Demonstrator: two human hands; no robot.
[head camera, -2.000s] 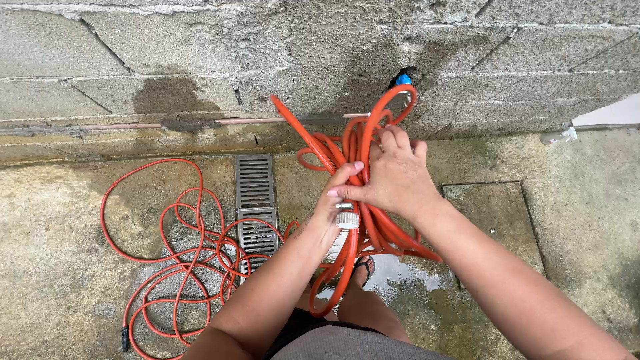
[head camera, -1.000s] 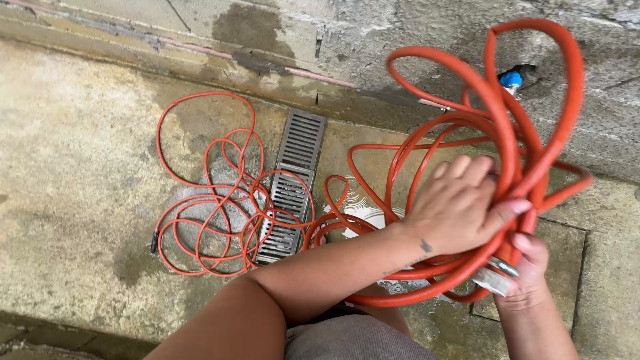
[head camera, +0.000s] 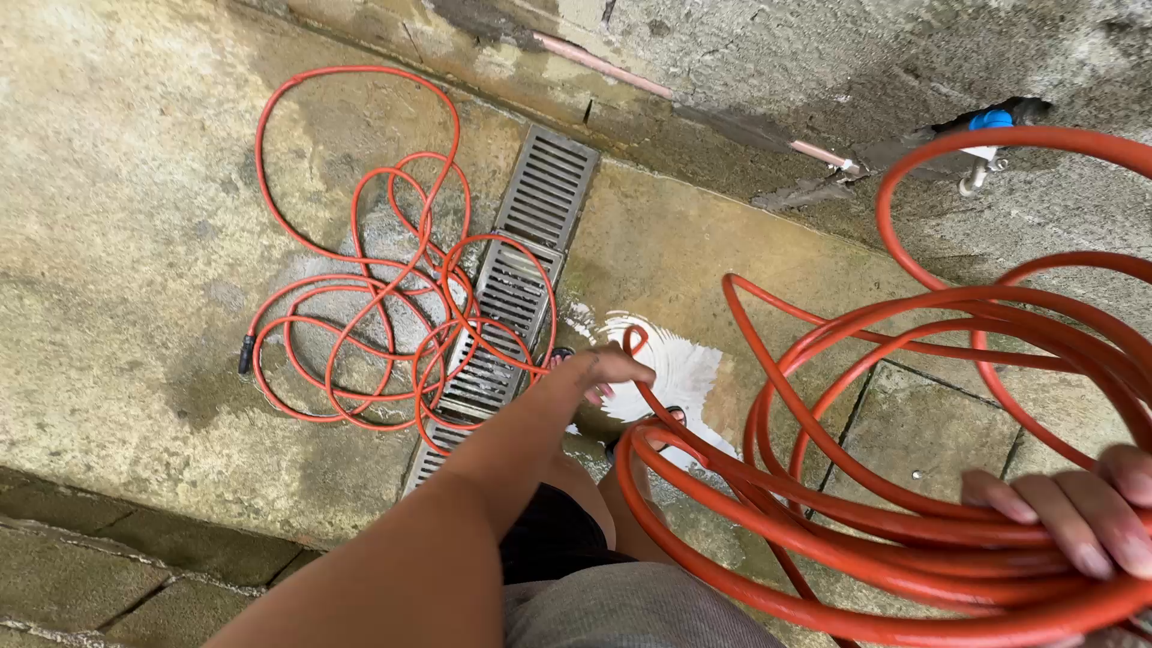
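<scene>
An orange hose in large loose loops (head camera: 810, 540) fills the right side of the view. My right hand (head camera: 1071, 513), at the right edge, is closed around the bundled loops. My left hand (head camera: 616, 369) is near the middle, at a small bend of the hose that runs out of the bundle; its fingers are partly hidden, and whether they grip the hose cannot be told. More of the hose lies in tangled loops (head camera: 387, 292) on the concrete floor at the left, partly over the drain grate. A black hose end fitting (head camera: 246, 354) rests at the tangle's left side.
A metal drain grate (head camera: 540, 193) crosses the wet floor from the wall toward my feet. A blue-handled tap (head camera: 990, 121) sticks out of the rough concrete wall. A puddle (head camera: 670, 360) lies by my sandalled feet. A square concrete cover (head camera: 927, 427) is set in the floor at right.
My left hand has left the thick part of the bundle and moved left, to the stretch of hose near the puddle. My right hand still holds the coils. The view has shifted.
</scene>
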